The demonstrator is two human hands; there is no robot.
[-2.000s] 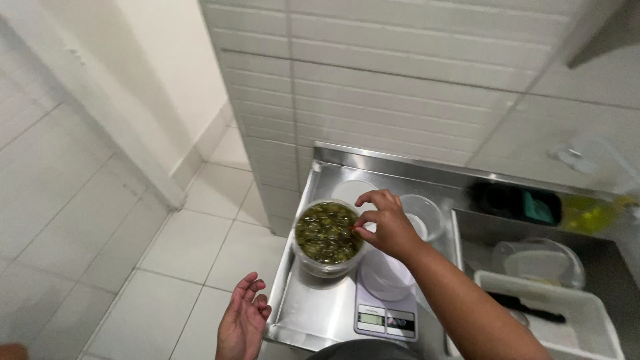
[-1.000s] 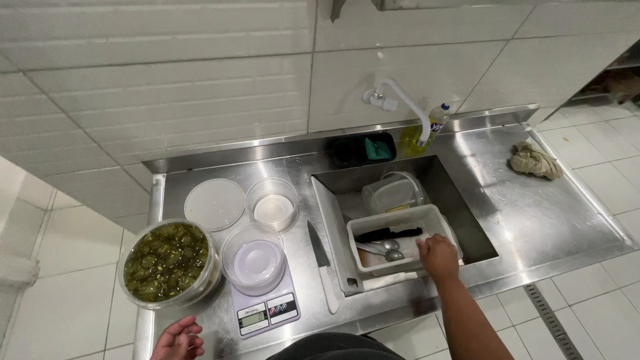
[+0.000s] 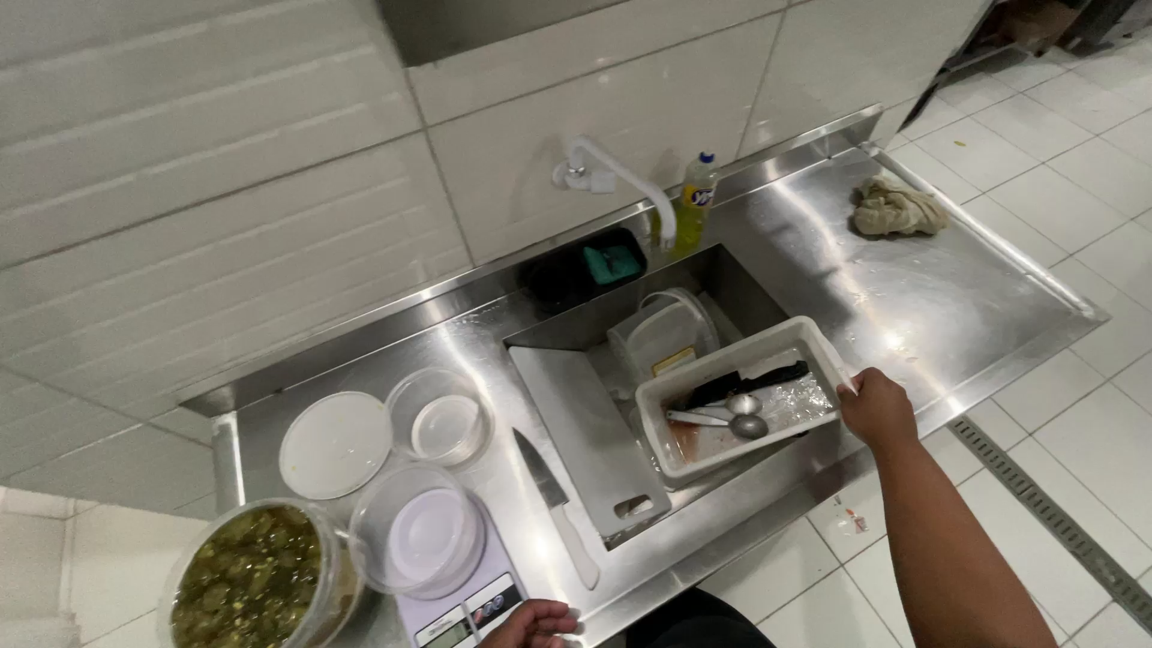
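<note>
My right hand (image 3: 877, 407) grips the right end of a white plastic tub (image 3: 655, 430), which sits tilted over the sink. Inside the tub lie spoons (image 3: 747, 426), a black-handled utensil (image 3: 745, 382) and a little liquid. My left hand (image 3: 531, 625), fingers half curled, holds nothing beside the kitchen scale (image 3: 493, 601). On the scale rests a clear round plastic container (image 3: 416, 531). A large clear container of green pickled slices (image 3: 247, 576) stands left of it. A white-handled knife (image 3: 556, 508) lies between the scale and a cutting board (image 3: 585, 436).
A clear bucket (image 3: 666, 333) lies in the steel sink (image 3: 742, 292). Behind are a faucet (image 3: 630, 175), a dish soap bottle (image 3: 697, 202) and a black tray (image 3: 576, 265) with a green sponge. A cloth (image 3: 895, 209) lies right; a white lid (image 3: 336, 445) and another round container (image 3: 441, 418) stand left.
My right hand has moved from the pickle container to the tub in the sink. The tub has shifted and turned, showing more of the cutting board. The view has swung right.
</note>
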